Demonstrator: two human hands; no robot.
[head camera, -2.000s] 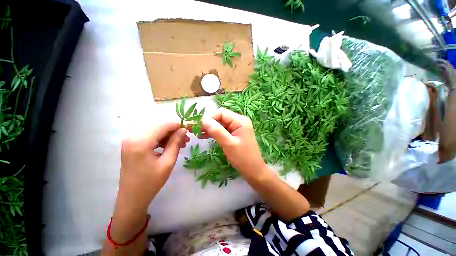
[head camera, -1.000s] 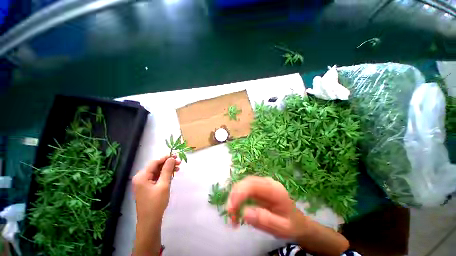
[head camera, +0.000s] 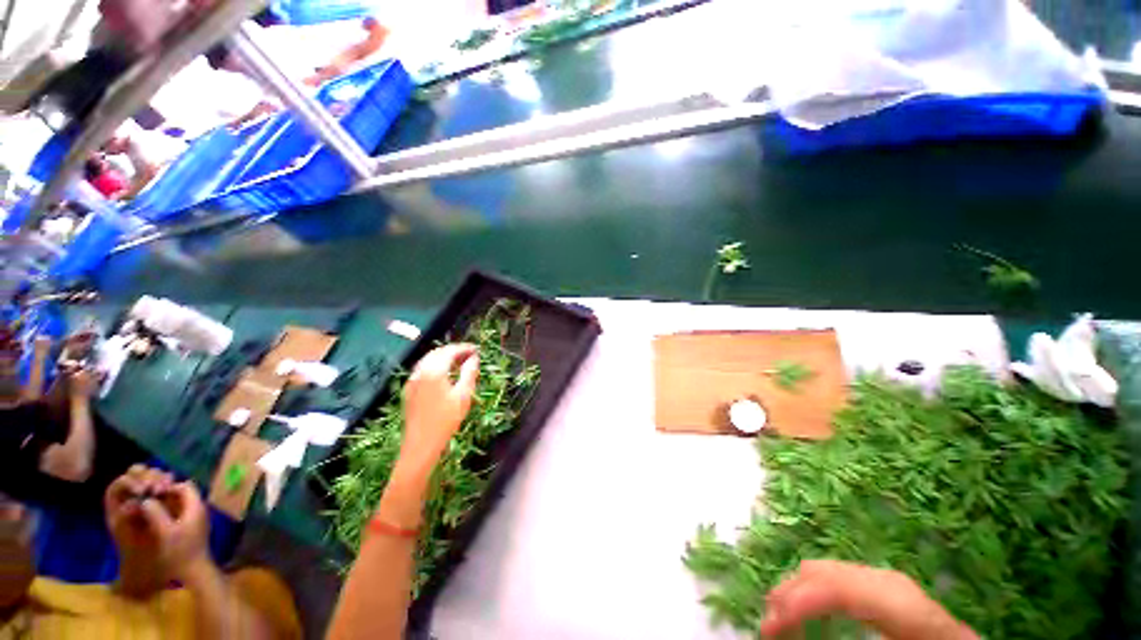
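My left hand (head camera: 438, 406), with a red cord at the wrist, is over the black tray (head camera: 557, 344). Its thumb and fingers are close together; whether they hold a stem is unclear. Long-stalked green stems (head camera: 357, 469) lie in the tray under it. My right hand (head camera: 857, 598) is at the bottom edge, partly cut off, over the near side of the leaf sprig pile (head camera: 963, 500). Its fingertips are blurred. The cardboard pad (head camera: 694, 373) bears a round white cap (head camera: 747, 416) on a dark stain and one sprig (head camera: 791, 373).
A white sheet (head camera: 588, 500) lies under the work. White crumpled tissue (head camera: 1071, 363) is beyond the pile. Stray sprigs (head camera: 731, 259) lie on the green surface. Metal rails and blue crates (head camera: 300, 144) stand beyond. At left are another person's hands (head camera: 160, 519) and small cardboard pieces (head camera: 300, 354).
The view has swung left. My left hand has moved from the white sheet to over the tray; the sprig it held no longer shows. My right hand remains near the pile, lower in view.
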